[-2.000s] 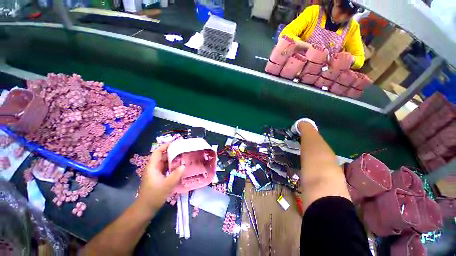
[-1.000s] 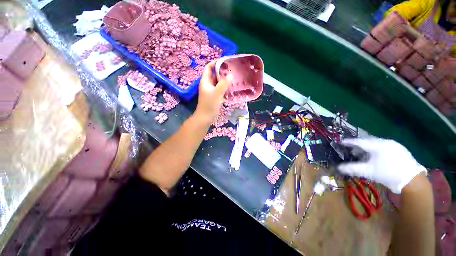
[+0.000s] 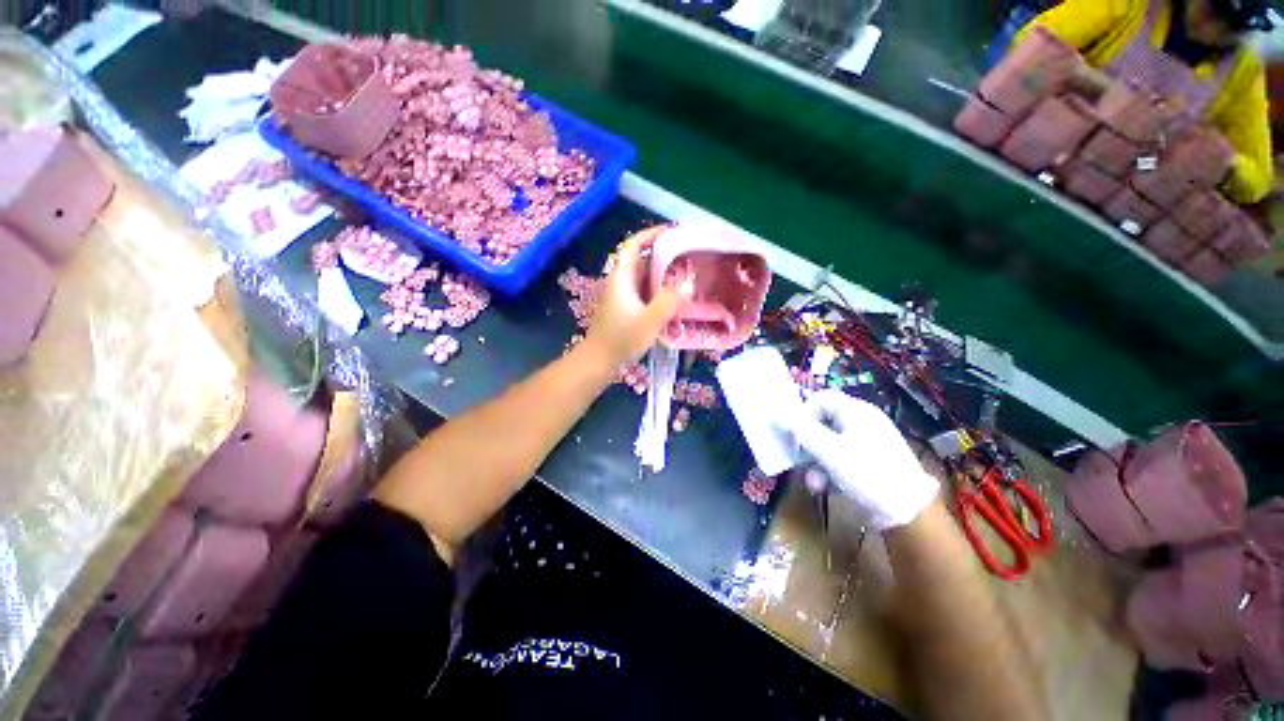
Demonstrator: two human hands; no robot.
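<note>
My bare left hand [image 3: 630, 307] holds a pink cup-shaped housing [image 3: 715, 299], its open side facing me. My gloved right hand [image 3: 866, 458] pinches the edge of a flat white rectangular sheet [image 3: 760, 409], just below and right of the housing. The glove covers the sheet's right edge. White strips [image 3: 656, 411] lie below the housing. Tiny pink moulded pieces [image 3: 444, 176] heap in a blue tray [image 3: 568, 226], with one housing [image 3: 334, 99] on them.
Red-handled cutters [image 3: 1003, 524] lie on the brown cardboard mat [image 3: 845, 606] near tangled wires [image 3: 901, 359]. Pink housings [image 3: 1162, 486] stand at right. Plastic film [image 3: 141, 366] covers stacked housings at left. Across the green belt [image 3: 789, 169], a person is behind more housings.
My right hand has moved left from the dark parts near the cutters and taken hold of the white sheet. My left hand still holds the housing, now lower. The view has shifted slightly.
</note>
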